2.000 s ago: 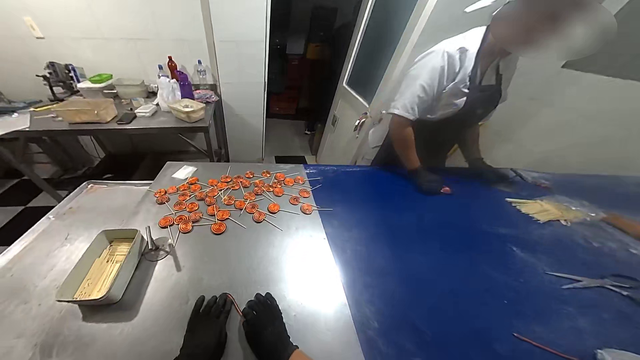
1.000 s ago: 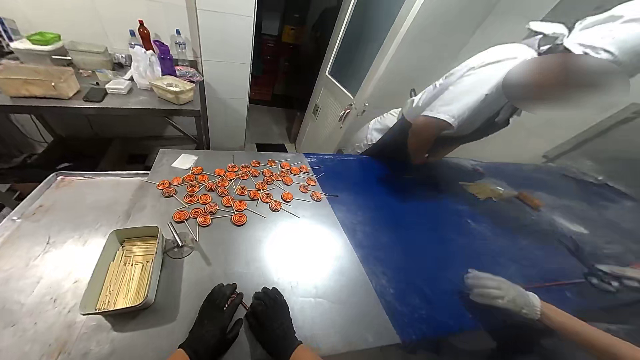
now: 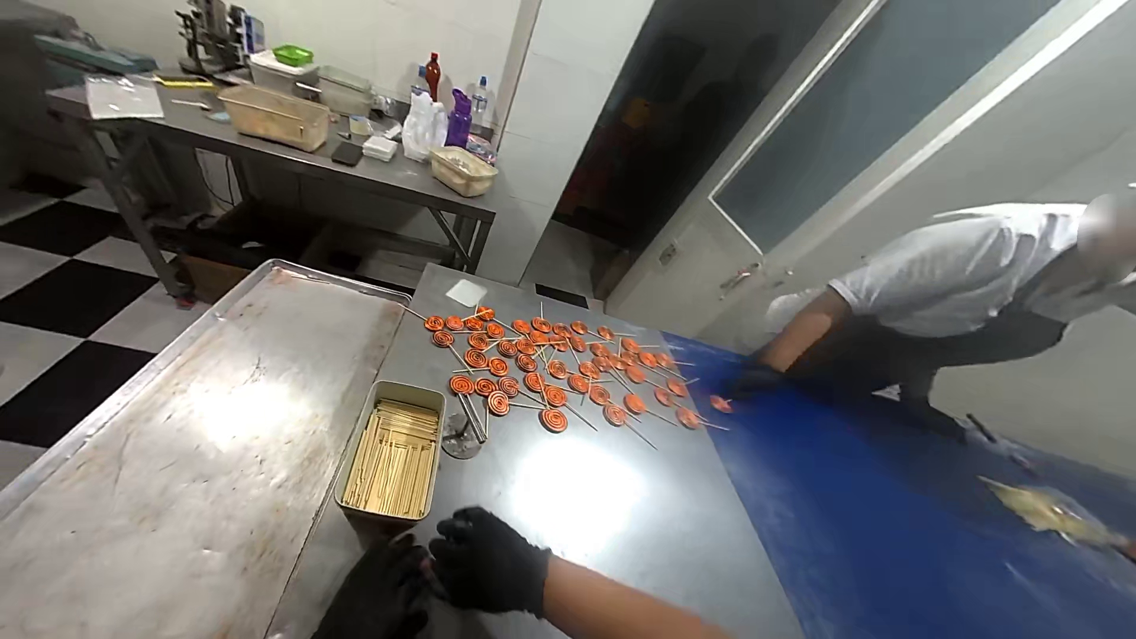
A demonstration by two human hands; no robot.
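Observation:
My left hand [image 3: 377, 590] and my right hand [image 3: 486, 561], both in black gloves, are close together at the near edge of the metal table [image 3: 674, 541]. Between their fingers shows a bit of a small reddish piece, mostly hidden by the gloves. Just beyond them stands an oblong container [image 3: 342, 479] of pale wooden sticks [image 3: 395, 461]. To its right a metal tool with a round base [image 3: 461, 437] rests on the table. Many orange spiral lollipops [image 3: 554, 420] on sticks lie spread over the far part of the table.
A large metal tray [image 3: 177, 444] lies at left. A blue mat [image 3: 834, 497] covers the right side, where a co-worker's gloved hand [image 3: 754, 380] is beside a lollipop [image 3: 721, 404]. A side table [image 3: 186, 129] with tubs and bottles stands behind. A white square [image 3: 466, 293] lies at the far corner.
The view has swung a good deal. My hands stay close together at the near edge. A person's white-gloved hand and the scissors, seen at right earlier, are out of view.

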